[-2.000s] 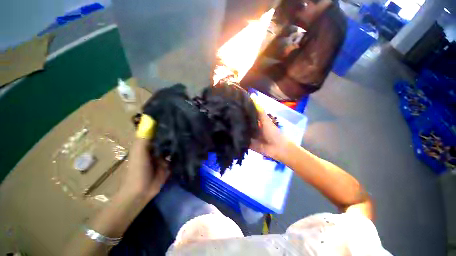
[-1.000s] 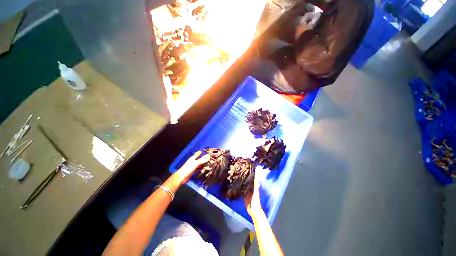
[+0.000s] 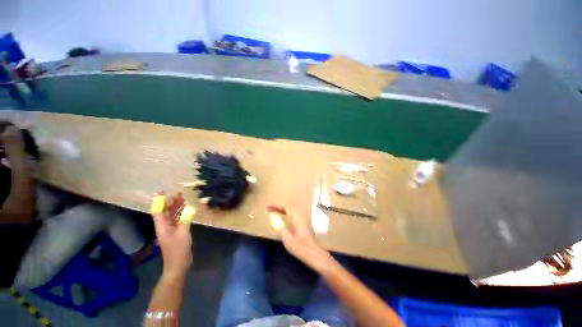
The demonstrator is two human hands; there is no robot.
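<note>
A black spiky piece (image 3: 220, 180) lies on the brown cardboard-covered bench (image 3: 287, 156), with pale beige parts sticking out at its sides. My left hand (image 3: 172, 223) is at the bench's front edge, left of and nearer than the piece, with yellow finger cots and fingers apart. My right hand (image 3: 293, 233) is right of the piece, also with a yellow cot, and does not touch it. Small reddish-brown patches show at the fingertips of both hands; the blur hides what they are.
Right of the piece lie a dark thin tool (image 3: 348, 211), a small white dish (image 3: 344, 188), thin sticks and a white bottle (image 3: 424, 171). A grey metal box (image 3: 510, 191) stands far right, a blue tray (image 3: 478, 316) below it. A green conveyor (image 3: 242, 105) runs behind. A person (image 3: 57, 236) sits left.
The view has swung left from the blue tray to the bench. My hands have left the dark pieces in the tray and are now near a single black piece on the bench.
</note>
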